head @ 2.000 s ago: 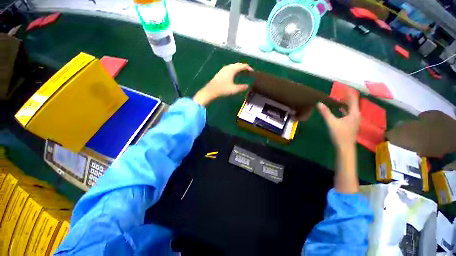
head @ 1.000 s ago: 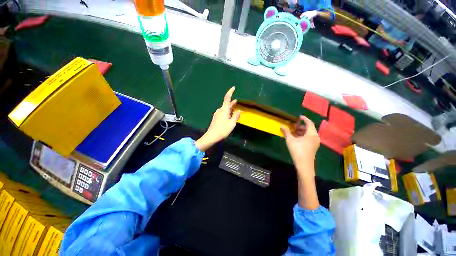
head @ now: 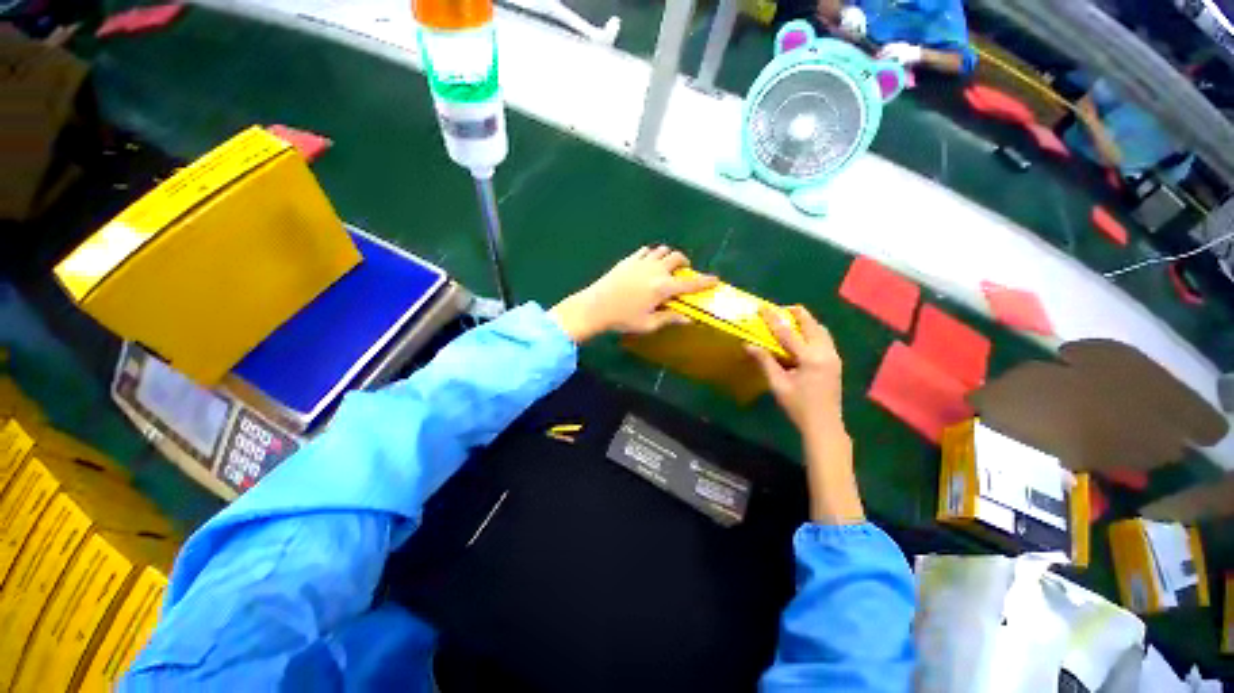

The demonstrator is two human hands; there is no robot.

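Note:
A closed yellow product box [head: 731, 314] stands tilted on the green surface ahead of me, its narrow printed edge up. My left hand [head: 639, 291] grips its left end and my right hand [head: 801, 359] grips its right end. Black insert cards [head: 679, 468] lie on the black mat [head: 582, 582] in front of the box. Small yellow strips [head: 564, 432] and a thin tan stick [head: 487, 517] lie to their left.
At left, a yellow box [head: 217, 257] leans on the blue-topped scale [head: 338, 325], with finished boxes [head: 68, 582] below. A signal tower light [head: 463, 95] and mint fan [head: 809, 115] stand behind. Red squares [head: 934, 359], open boxes [head: 1015, 474] and a white plastic bag [head: 1008, 623] are at right.
The open brown lid has come down and the box is closed. The box has been tipped up with its narrow edge upward, and both hands have moved onto its ends.

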